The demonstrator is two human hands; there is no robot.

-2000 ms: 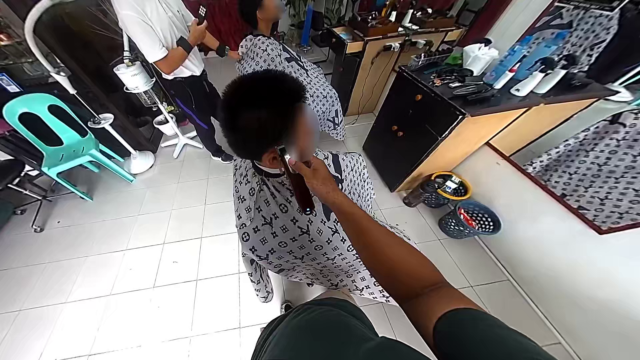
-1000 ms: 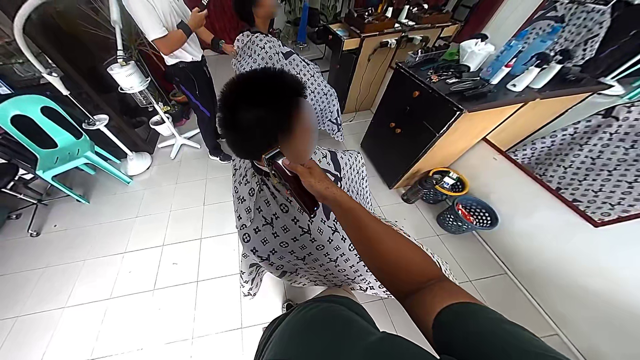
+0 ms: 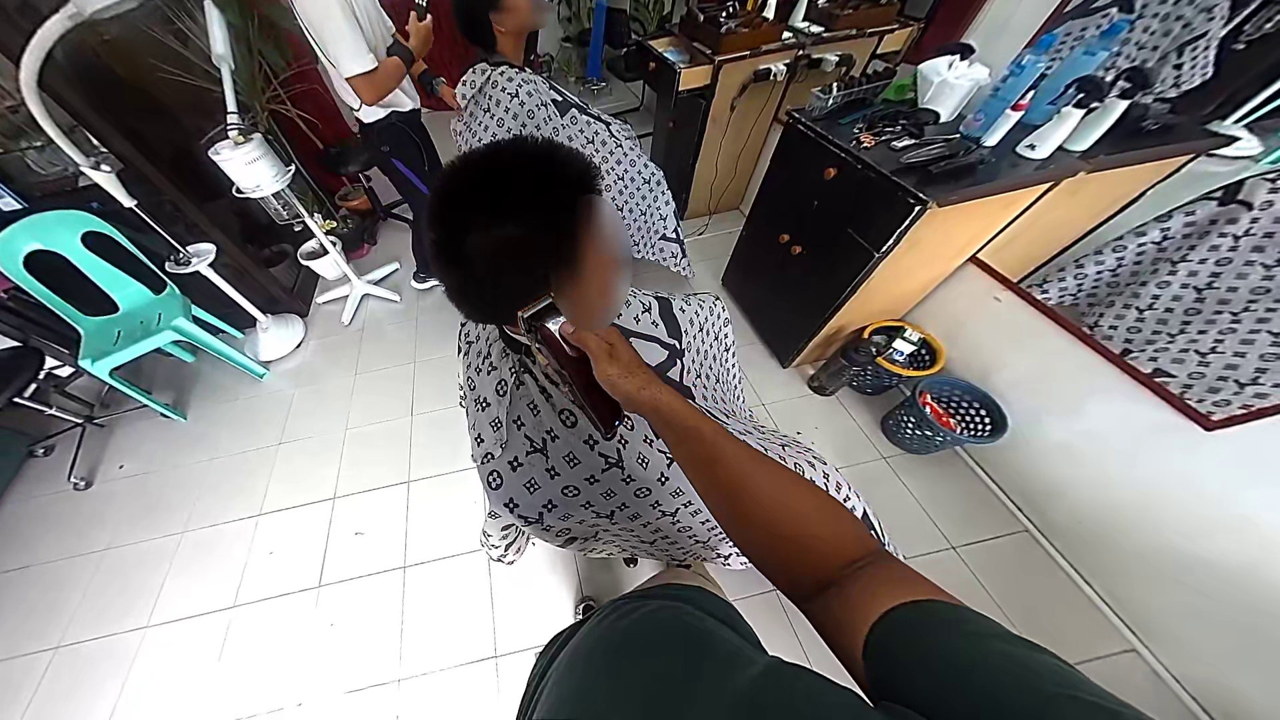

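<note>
My right hand (image 3: 612, 366) is closed around a dark red hair clipper (image 3: 580, 385). The clipper's metal blade end rests at the side of a seated person's head (image 3: 510, 230), low by the ear, with its body slanting down over the shoulder. Short dark hair covers that head. A white patterned barber's cape (image 3: 600, 480) drapes the person from the neck down. My left hand is outside the view.
A black cabinet (image 3: 840, 230) with spray bottles (image 3: 1062, 125) and tools stands at right, two plastic baskets (image 3: 945, 415) beside it. A green plastic chair (image 3: 110, 290) and white-based stands (image 3: 275, 337) are at left. A co-worker (image 3: 375, 80) stands behind, near another caped person (image 3: 570, 120).
My right hand stays by the head with the clipper. The clipper's tilt has shifted slightly between frames. The co-worker's raised hand has moved a little.
</note>
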